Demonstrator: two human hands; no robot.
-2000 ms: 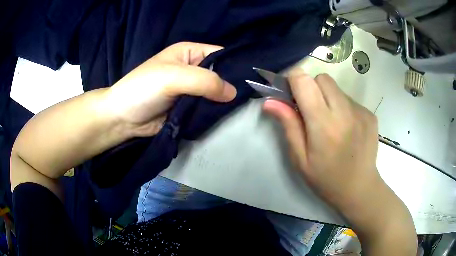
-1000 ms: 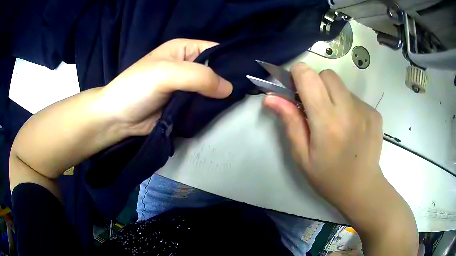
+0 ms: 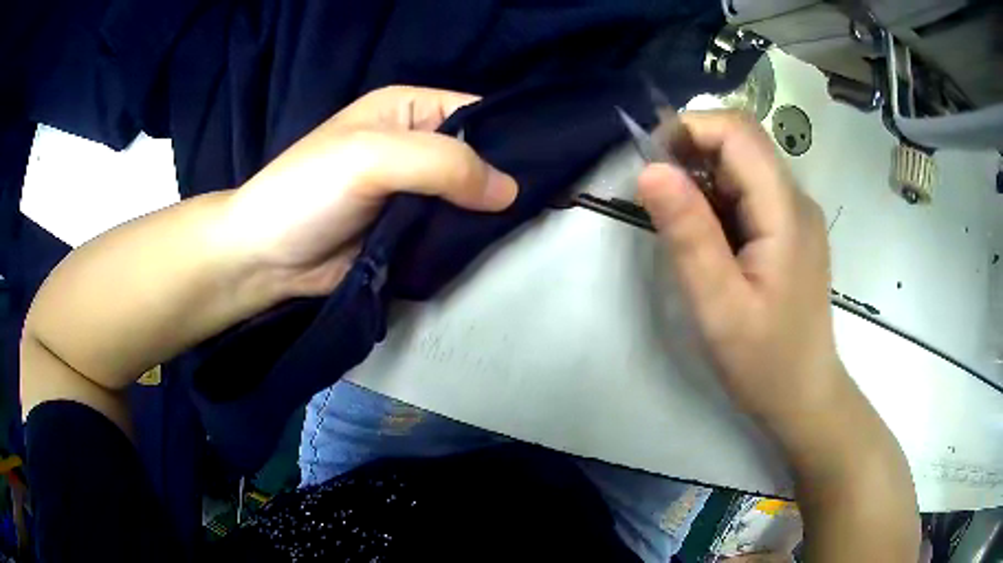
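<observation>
A dark navy garment (image 3: 572, 66) lies in large folds over the left and back of the table, one end reaching under the machine head. My left hand (image 3: 385, 176) grips a folded part of it, thumb on top. My right hand (image 3: 737, 220) holds silver thread snips (image 3: 658, 132), slightly blurred, blades apart and pointing up and left, over or close to the garment's edge. I cannot tell if the blades touch cloth. The fingers hide the snips' rear part.
The white-grey sewing machine head (image 3: 935, 66) is at the top right, with a ribbed cream knob (image 3: 912, 174). The presser foot area is partly hidden by cloth. The white table (image 3: 528, 330) has a curved front edge above my lap. A dark seam crosses the tabletop.
My right hand has drawn the snips up and to the right, away from my left thumb, and turned them more upright. My left hand and the cloth have barely moved.
</observation>
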